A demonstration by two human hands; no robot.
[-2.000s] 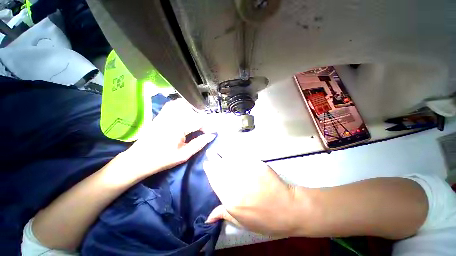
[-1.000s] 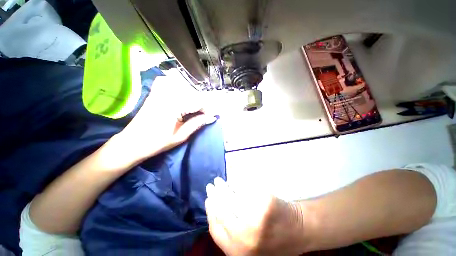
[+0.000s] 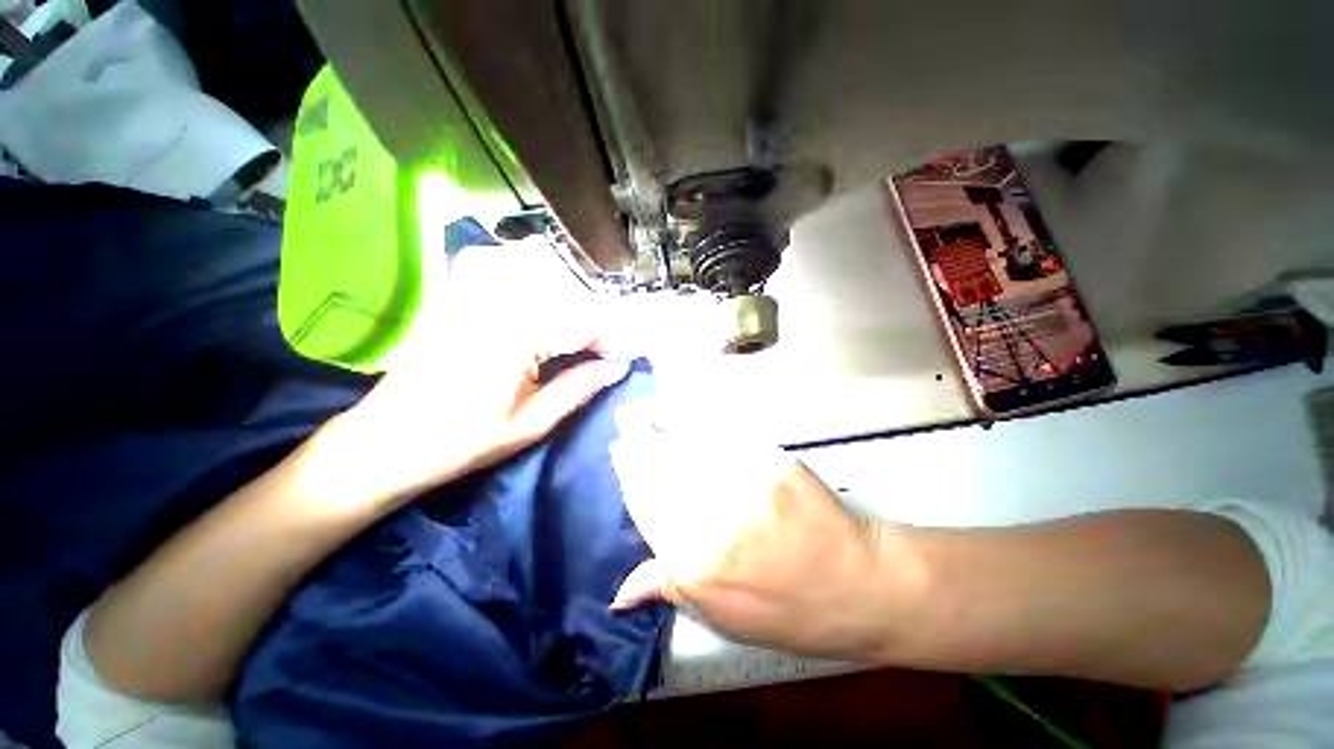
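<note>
A navy garment piece (image 3: 439, 585) lies heaped in front of the sewing machine (image 3: 936, 73) and spreads to the left. My left hand (image 3: 483, 381) lies on the cloth just before the needle area, thumb and finger pinching its edge; the fingers are washed out by the light. My right hand (image 3: 732, 512) holds the right edge of the navy cloth nearer me, thumb at the edge. The presser foot and needle (image 3: 644, 271) are above the left fingertips, lost in glare. The thread tension assembly (image 3: 736, 256) is right of them.
A lime-green lamp body (image 3: 344, 227) stands left of the needle. A smartphone (image 3: 1002, 278) lies on the machine bed, with dark thread snips (image 3: 1244, 341) to its right. White fabric (image 3: 125, 110) lies at the upper left. Dark red cloth (image 3: 878, 710) shows below the table edge.
Since one second ago, my right hand has moved up along the cloth edge, closer to my left hand, and grips the cloth. My left hand stays near the needle. The view has shifted slightly.
</note>
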